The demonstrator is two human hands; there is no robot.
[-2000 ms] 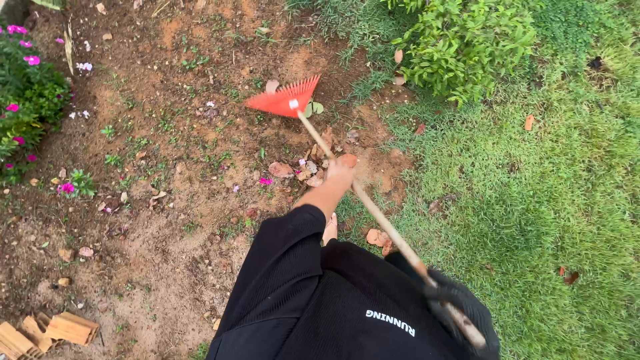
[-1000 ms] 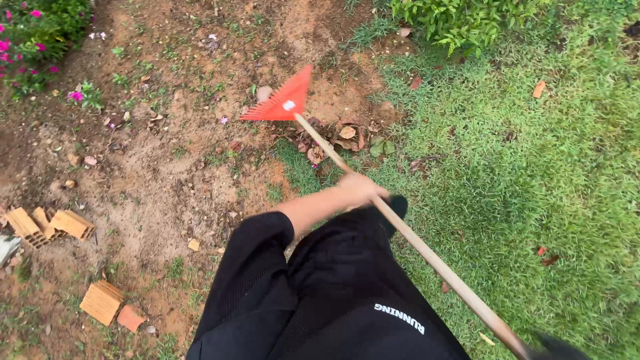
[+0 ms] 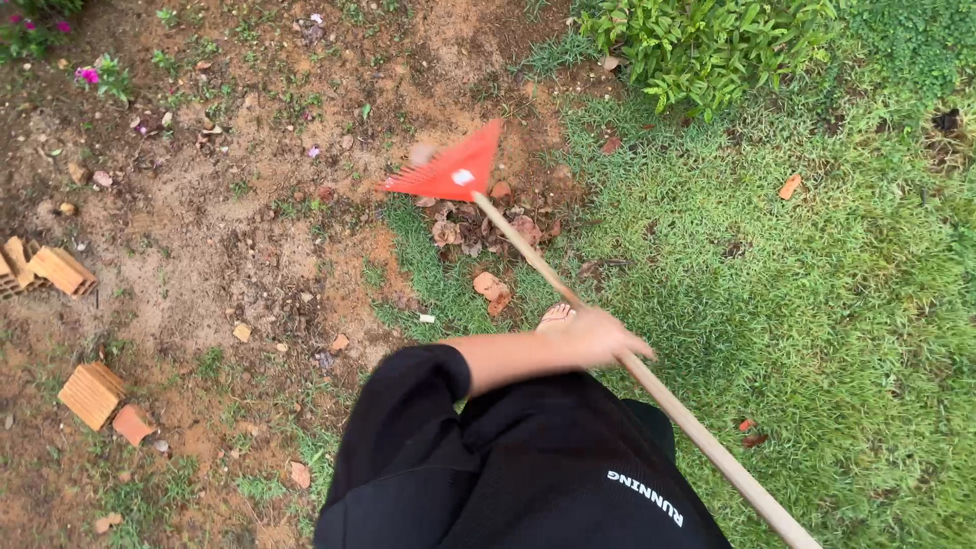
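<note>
A rake with an orange-red fan head (image 3: 457, 168) and a long wooden handle (image 3: 709, 446) slants from upper left to lower right. My left hand (image 3: 598, 337), blurred, is wrapped around the handle's middle, in front of my black clothing. Its forearm reaches in from the left. The rake's tines point up and left, over bare soil beside a heap of dry brown leaves (image 3: 488, 232). Just below the leaves lies a broken reddish clay piece (image 3: 492, 288). My bare foot (image 3: 557, 316) shows partly behind the left hand. My right hand is out of view, as is the handle's far end.
Green lawn (image 3: 801, 290) spreads on the right, below a leafy shrub (image 3: 709, 46). Hollow clay bricks (image 3: 65, 268) and another brick piece (image 3: 91, 395) lie on the soil at left. Pink flowers (image 3: 88, 75) grow at upper left. A small orange fragment (image 3: 790, 187) rests on the grass.
The rake head has turned, its tines now facing more to the left than two seconds ago. The dark right sleeve seen by the handle then has left view. My left hand stays on the handle.
</note>
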